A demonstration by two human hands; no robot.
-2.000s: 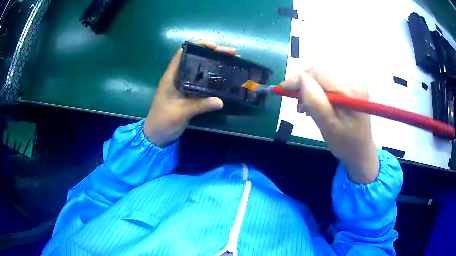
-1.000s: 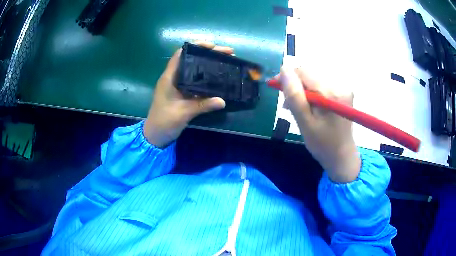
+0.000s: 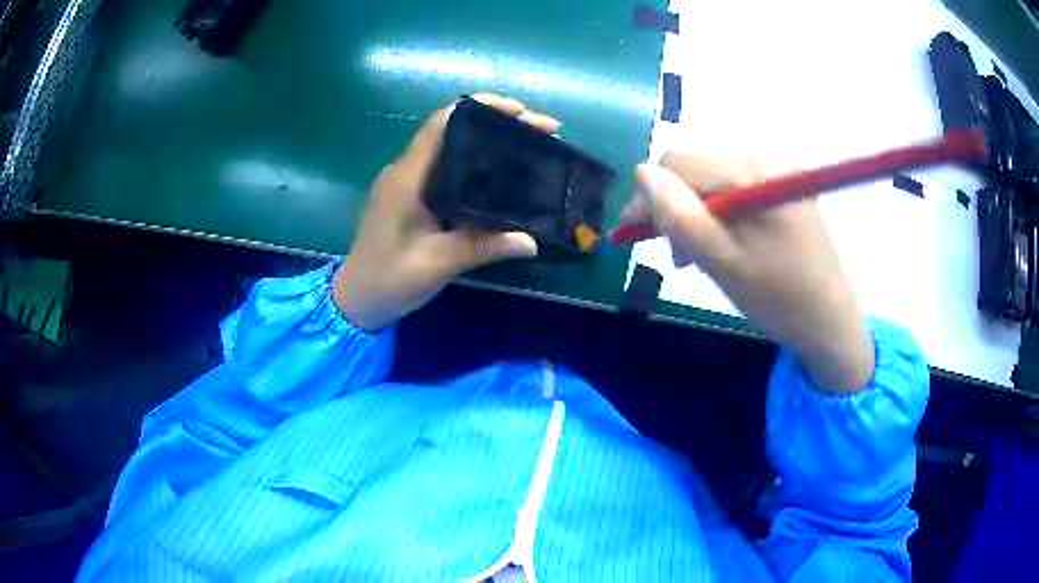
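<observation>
A black plastic housing, an open rectangular tray, is held above the green mat with its hollow side facing me. My left hand grips its left end, thumb along the near edge and fingers behind the far edge. My right hand holds a paintbrush with a long red handle, which points right and slightly away from me. Its orange bristles are at the housing's near right corner. The handle is slightly blurred.
The green mat lies on the left and a white sheet with black tape pieces on the right. Stacked black housings lie at the sheet's right end. A narrow black part lies at the mat's far left.
The brush tip has moved from the housing's right inner part to its near right corner, and the handle's rear end has swung away from me. The housing and my left hand have shifted slightly right.
</observation>
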